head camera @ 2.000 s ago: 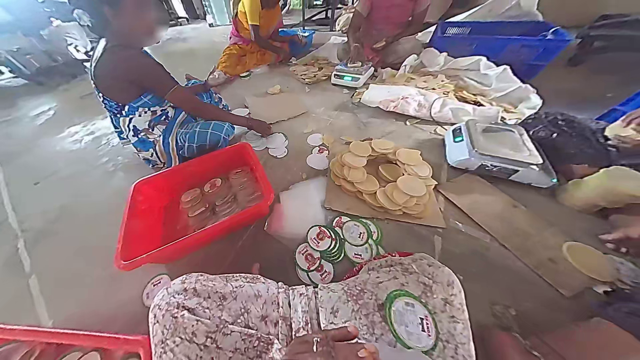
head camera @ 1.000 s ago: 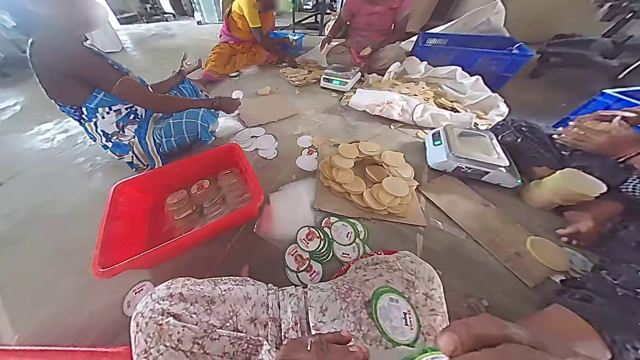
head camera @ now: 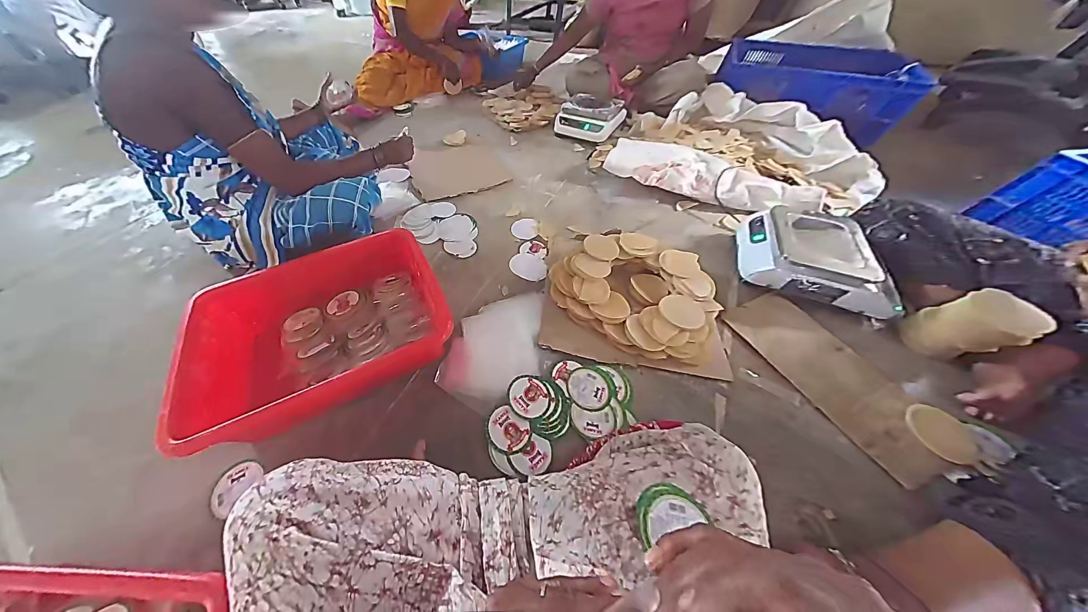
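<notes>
At the lower right my right hand touches the near edge of a small stack of round printed labels with green rims, which lies on the patterned cloth over my lap. My left hand is low at the bottom edge, mostly cut off, so its fingers cannot be read. Just beyond my knees several round printed labels lie in overlapping piles on the floor. Behind them a ring of thin tan discs rests on a cardboard sheet.
A red tub with packed discs stands left, another red tub at the lower left. A digital scale, a cardboard strip and a co-worker's hand are at right. Farther off are a sack, a blue crate and seated people.
My right hand has come in from the right to the label stack on my lap. The co-worker at left has lifted a hand from the white discs on the floor.
</notes>
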